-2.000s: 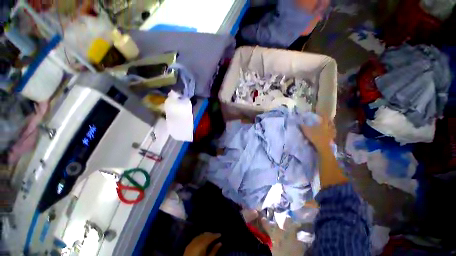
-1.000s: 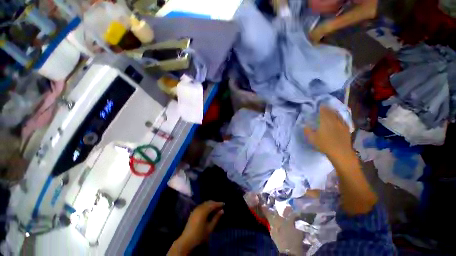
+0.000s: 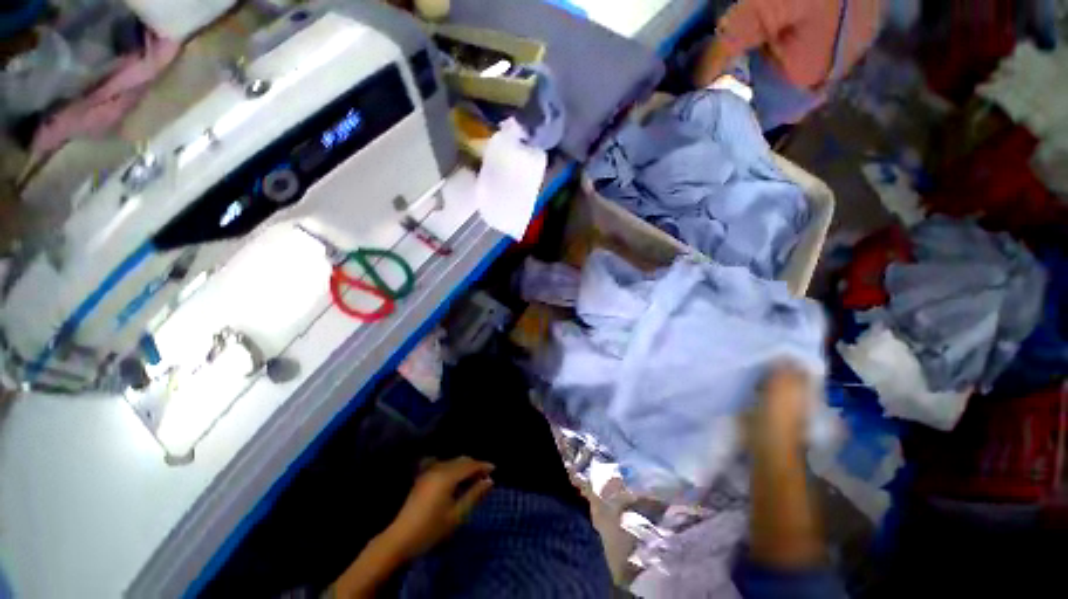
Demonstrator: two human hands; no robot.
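Observation:
A light blue cloth heap (image 3: pixel 673 351) lies in front of the wearer, just below a pale plastic bin (image 3: pixel 813 240). My right hand (image 3: pixel 782 398) is blurred on the right part of this heap; whether its fingers grip the cloth does not show clearly. More light blue cloth (image 3: pixel 709 176) lies in the bin. My left hand (image 3: pixel 451 489) is near my lap, fingers loosely curled, with no cloth seen in it.
The sewing machine (image 3: pixel 281 129) stands at left on its white table (image 3: pixel 70 491). Red-and-green-handled scissors (image 3: pixel 372 284) and small snips (image 3: pixel 426 235) lie on it. A white tag (image 3: pixel 511 181) hangs at the table edge. Another person (image 3: pixel 796 47) is behind the bin. Cloth heaps (image 3: pixel 966 298) lie at right.
Light blue cloth now fills the bin that showed white scraps. The other person's arm has drawn back from the cloth. The view has shifted, and my right hand has moved lower on the heap.

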